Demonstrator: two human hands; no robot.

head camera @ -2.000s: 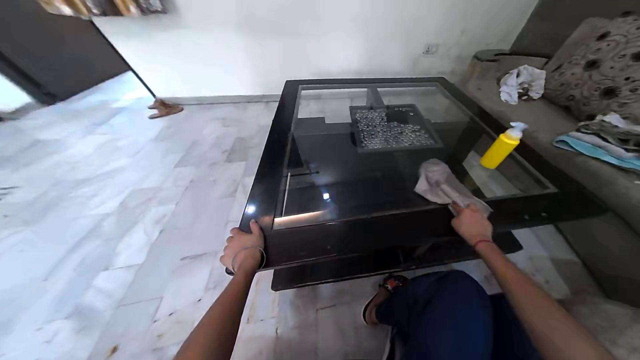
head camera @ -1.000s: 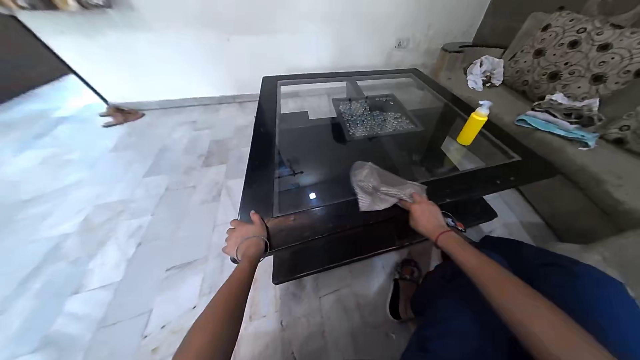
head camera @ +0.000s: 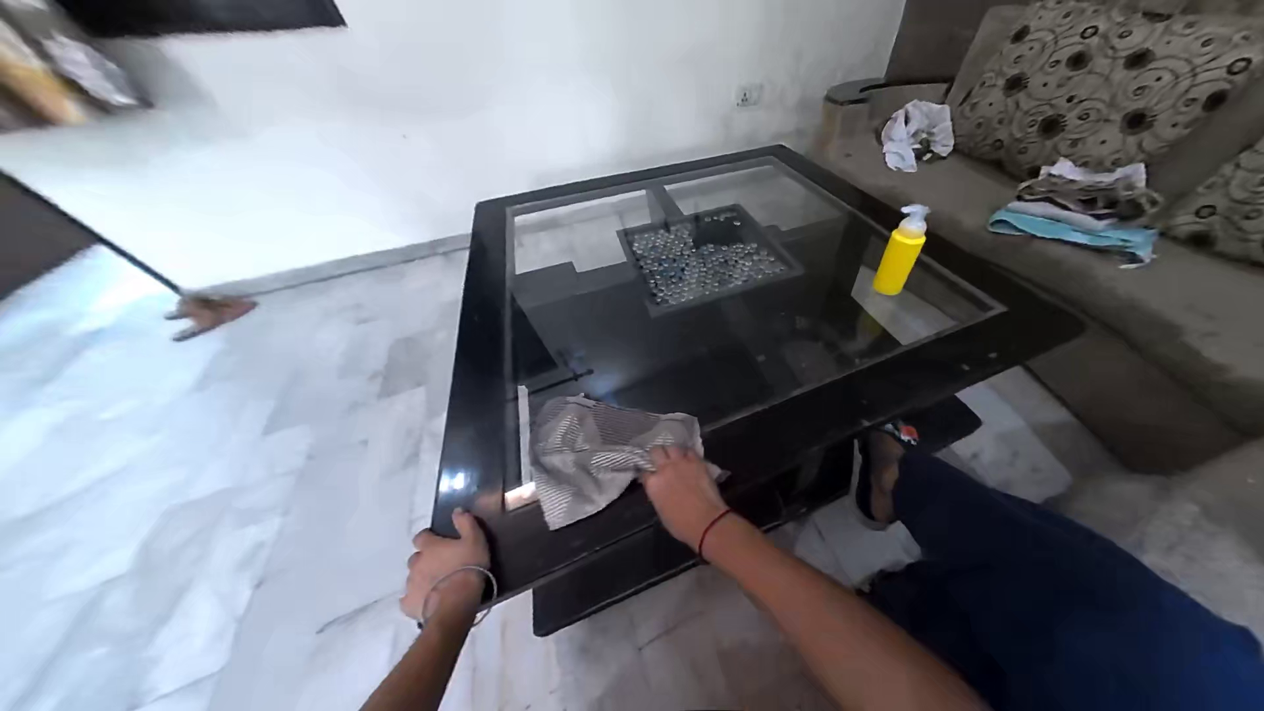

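A striped grey cloth (head camera: 602, 454) lies spread over the near left part of the glass-topped black coffee table (head camera: 790, 415). My right hand (head camera: 683, 494) grips the cloth's right end at the table's near edge. At the near left corner, my left hand (head camera: 449, 573) holds the table's edge, thumb on top; its other fingers are partly hidden. A yellow pump bottle (head camera: 899, 255) stands upright on the right side of the glass. Glass pebbles (head camera: 696, 267) fill much of a square tray seen through the glass.
A sofa (head camera: 1175, 306) runs along the right, with folded cloths (head camera: 1081, 212) and a crumpled white cloth (head camera: 918, 133) on its seat. A mop (head camera: 209, 311) rests on the marble floor at the left by the wall. My foot is beside the table's lower shelf (head camera: 612, 588).
My right hand and the cloth have moved left along the table's near side, toward the corner. My left hand stays at that corner. The bottle stands where it was on the table.
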